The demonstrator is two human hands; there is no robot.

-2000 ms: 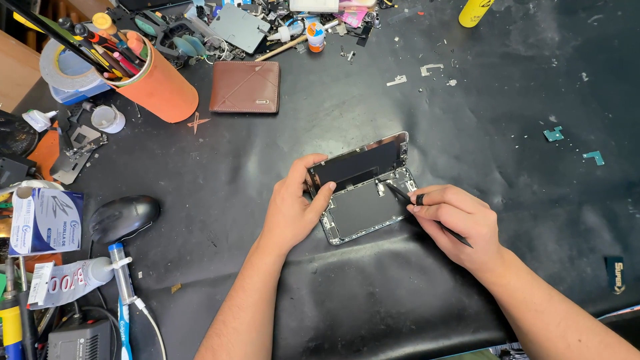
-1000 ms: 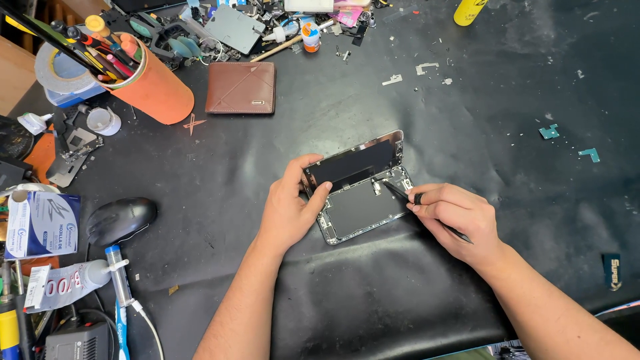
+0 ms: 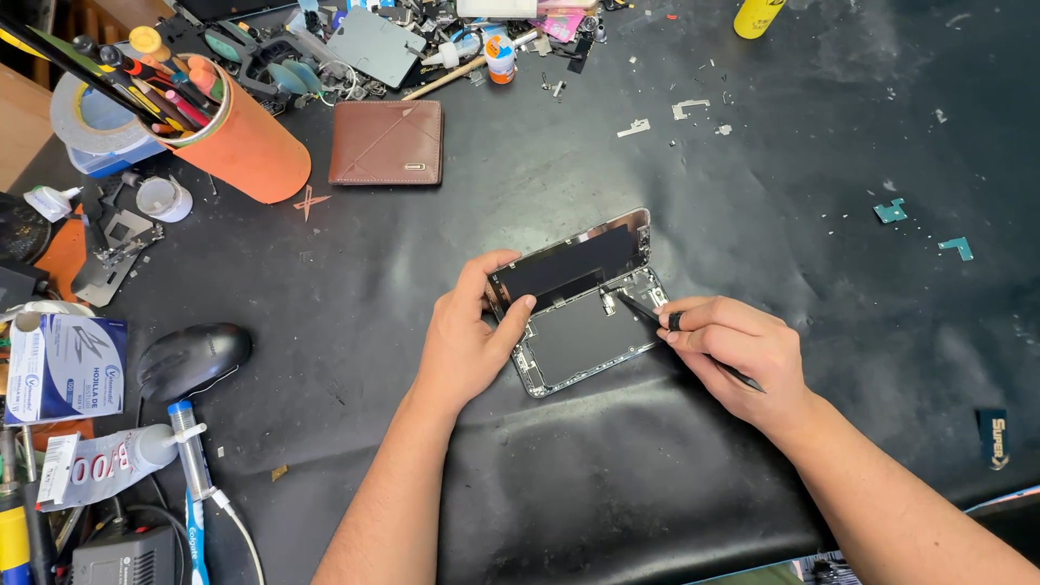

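An opened smartphone lies on the black mat in the middle, its screen assembly (image 3: 569,264) tilted up along the far side of the phone housing (image 3: 581,341). My left hand (image 3: 475,333) holds the left end of the screen assembly between thumb and fingers. In my right hand (image 3: 731,349) is a thin black pointed tool (image 3: 638,306), whose exact kind I cannot tell. Its tip is at the small metal parts near the housing's upper right, beside a short flex connector (image 3: 608,303). A black band (image 3: 675,321) shows at the fingers of my right hand.
Behind the phone lie a brown wallet (image 3: 387,143), an orange tool cup (image 3: 252,146) and a pile of parts (image 3: 378,49). A black mouse (image 3: 195,357), a blade box (image 3: 69,370) and a tube (image 3: 114,463) are at left. Small metal scraps (image 3: 691,108) lie at upper right.
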